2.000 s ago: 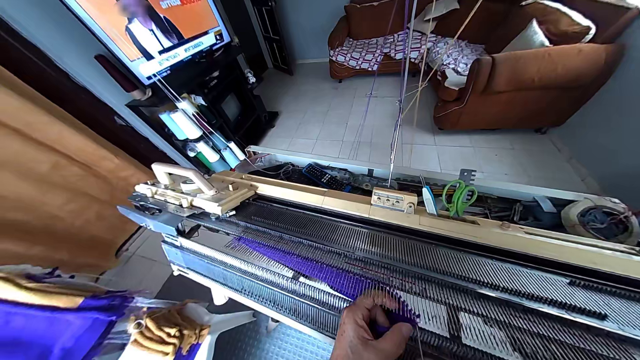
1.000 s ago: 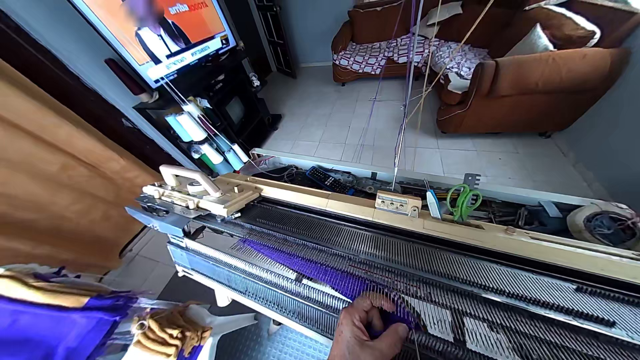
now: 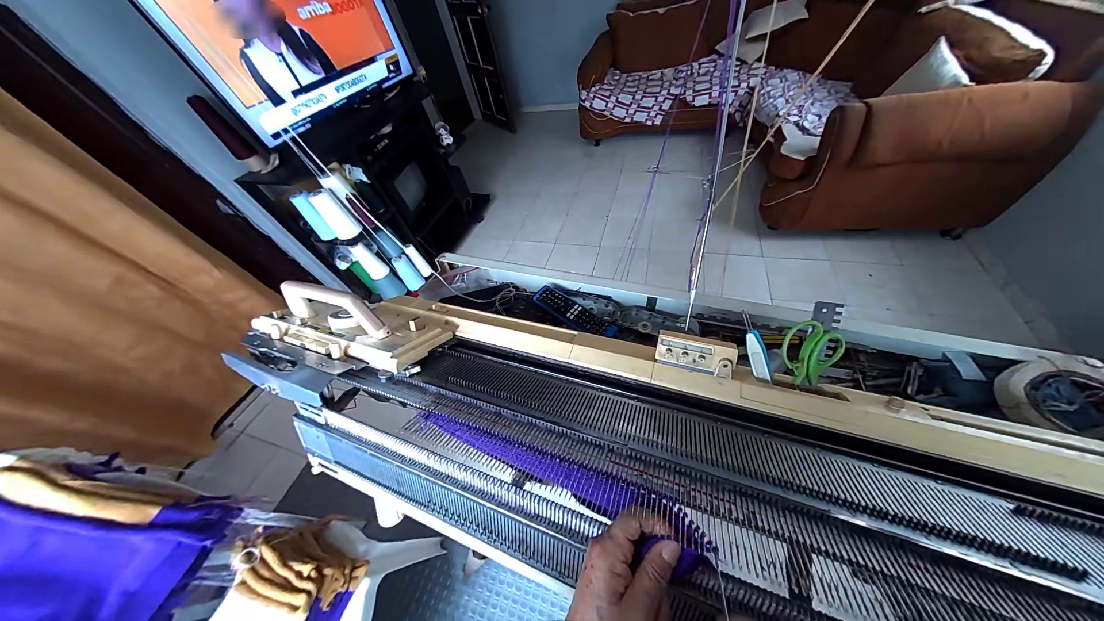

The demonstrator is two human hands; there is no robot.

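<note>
My left hand (image 3: 625, 565) pinches a bunched part of the purple knitted fabric (image 3: 552, 461) between thumb and fingers, low in the head view. The fabric runs in a narrow band through the gap between the two needle beds of a knitting machine (image 3: 862, 483), its upper edge along the needles. A thin strand or tool hangs just right of the hand; which one cannot be told. The beige carriage with its handle (image 3: 345, 323) sits at the left end of the beds. My right hand is not in view.
Green-handled scissors (image 3: 811, 352), a blue-and-white tool (image 3: 758, 355) and a remote control (image 3: 569, 309) lie behind the beds. Yarns run down to a beige yarn holder (image 3: 694, 352). Purple and tan knitted pieces (image 3: 95, 543) lie over a white chair (image 3: 388, 561) at lower left.
</note>
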